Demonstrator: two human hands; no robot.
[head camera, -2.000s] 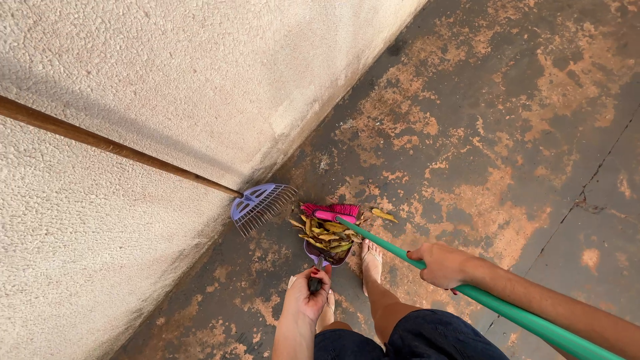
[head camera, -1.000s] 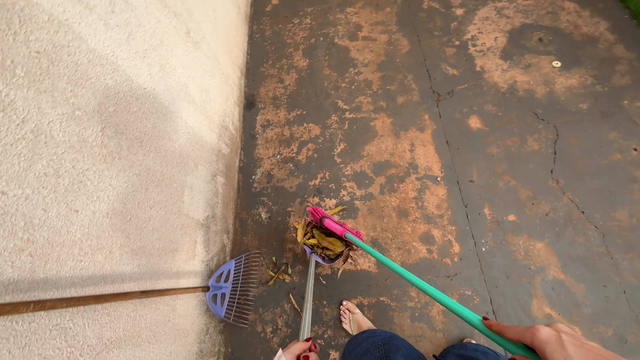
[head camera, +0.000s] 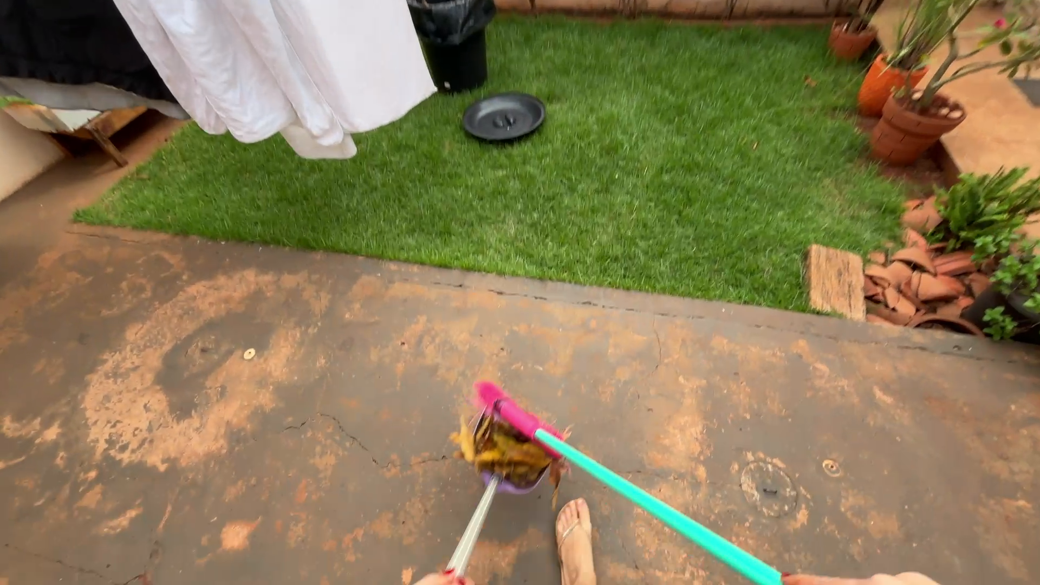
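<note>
My left hand (head camera: 445, 578), mostly cut off by the bottom edge, grips the metal handle (head camera: 475, 528) of a purple dustpan (head camera: 512, 485). Yellow and brown dry leaves (head camera: 505, 449) fill the pan. At the lower right edge, my right hand (head camera: 857, 578) is closed on the green handle (head camera: 666, 520) of a broom. The pink broom head (head camera: 520, 414) lies against the far right side of the leaves, over the dustpan. My foot in a flip-flop (head camera: 576, 540) shows just right of the pan.
Beyond the stained concrete floor (head camera: 366, 349) lies a lawn (head camera: 609, 187) with a black lid (head camera: 504, 117) and a black bin (head camera: 455, 57). White cloth (head camera: 292, 65) hangs at upper left. Clay pots (head camera: 914, 130), a wooden block (head camera: 836, 281) and broken clay pieces (head camera: 926, 276) are on the right.
The view has swung from the wall to the lawn. The leaf-filled dustpan and the broom have moved along with me, away from the purple rake at the wall, which is out of view now.
</note>
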